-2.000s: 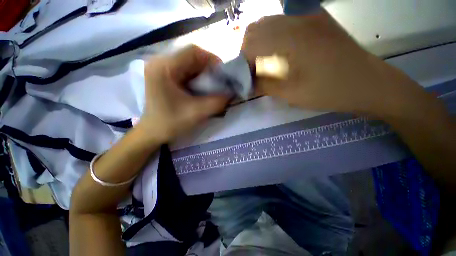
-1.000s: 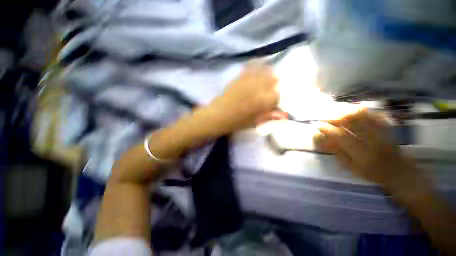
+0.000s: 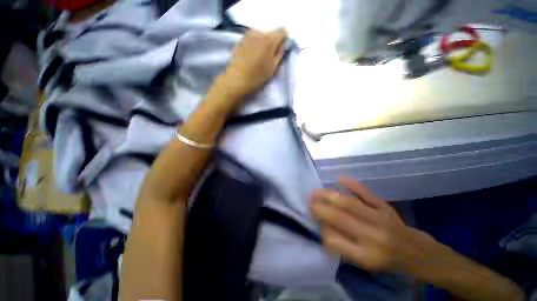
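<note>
A large light grey garment panel (image 3: 259,141) with black stripes lies over the table's left part and hangs over the front edge. My left hand (image 3: 257,56) is closed on its upper edge, left of the brightly lit machine bed. My right hand (image 3: 359,226) is at the panel's lower right edge, below the table edge. It is blurred, its fingers are bent, and whether it grips the cloth cannot be told. A plain black cloth (image 3: 221,229) hangs beside my left forearm.
The sewing machine head (image 3: 388,26) is at the top right. Snips with red and yellow handle loops (image 3: 471,57) lie on the bed beside it. More striped cloth (image 3: 118,76) is heaped at left over a cardboard box (image 3: 44,176). A red object is at the top left.
My left hand has moved up and left along the cloth. My right hand has left the lit needle area and come down to the panel's edge. The panel now stretches between the hands.
</note>
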